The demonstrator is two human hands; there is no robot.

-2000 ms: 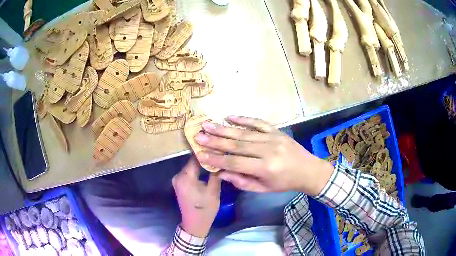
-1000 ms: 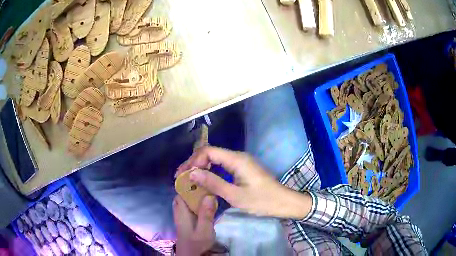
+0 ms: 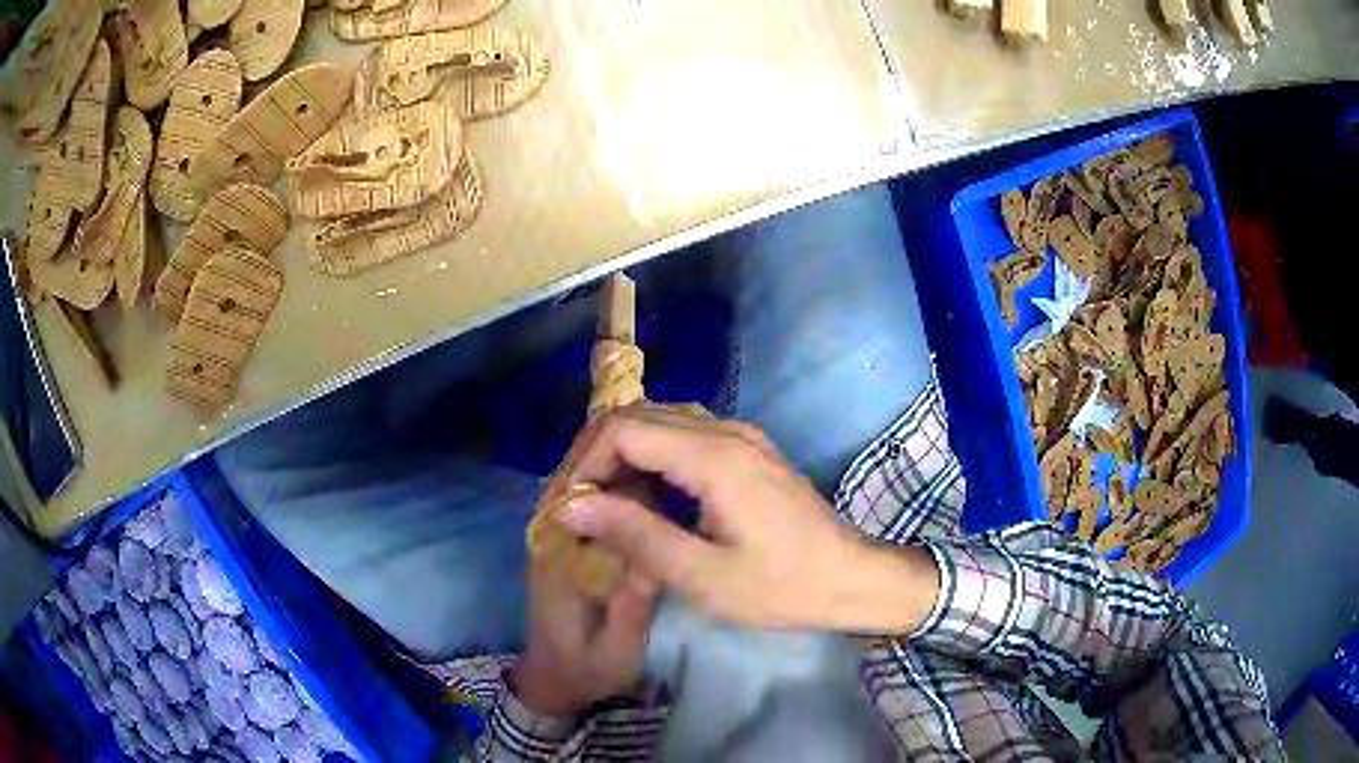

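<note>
My right hand (image 3: 745, 522) and my left hand (image 3: 581, 626) are together over my lap, below the bench edge. Between them is a tan sole piece (image 3: 555, 525), mostly covered by my fingers. A cream leg part (image 3: 616, 358) sticks up past my fingers, its squared end pointing toward the bench. Its lower part is hidden by my hands, so the contact between leg and sole piece does not show.
Striped sole pieces (image 3: 224, 321) are heaped on the bench (image 3: 671, 134) at left. Leg ends (image 3: 1022, 18) show at the top right. A blue crate of tan parts (image 3: 976, 283) stands at right, a blue crate of grey parts (image 3: 283, 634) lower left. A phone (image 3: 37, 403) lies at the left edge.
The sole piece has gone from the bench edge down over my lap, where my hands now cover more of it. More of the leg part shows above my hands. The view has shifted.
</note>
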